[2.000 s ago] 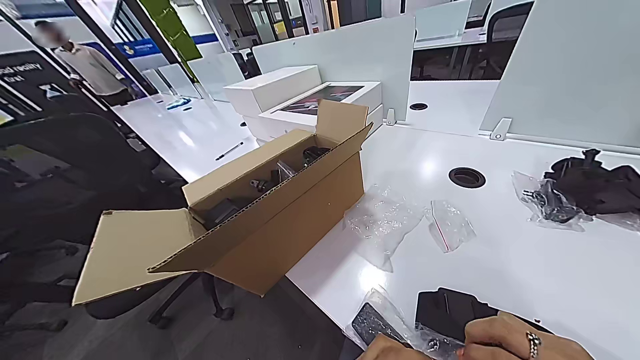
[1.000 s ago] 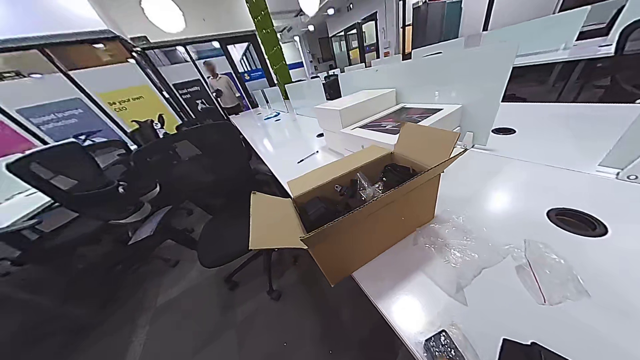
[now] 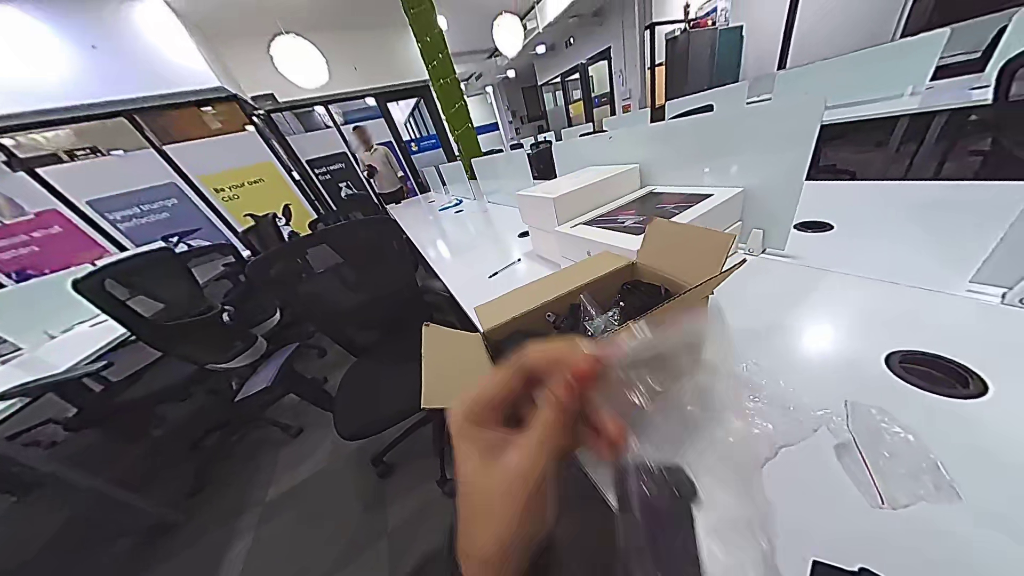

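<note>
One hand, seemingly my left hand [image 3: 532, 424], is raised in front of the open cardboard box [image 3: 584, 284], blurred by motion. Its fingers pinch a clear plastic bag [image 3: 672, 376] that hangs down to the right; a dark item [image 3: 656, 512] shows at the bag's lower part. Inside the box lie black items and a clear bag [image 3: 596, 316]. A flat zip bag [image 3: 896, 464] rests on the white table, beside more crumpled clear plastic [image 3: 768, 400]. My right hand is not in view.
Behind the box stand white boxes [image 3: 580, 192], with a pen [image 3: 504, 268] to their left. A round cable grommet [image 3: 936, 374] sits in the table at right. Black office chairs [image 3: 360, 320] stand left of the table edge. A person [image 3: 380, 168] stands far back.
A hand has come up into view holding a clear bag, in front of the cardboard box. The view has swung left since two seconds ago, when both hands showed at the lower edge.
</note>
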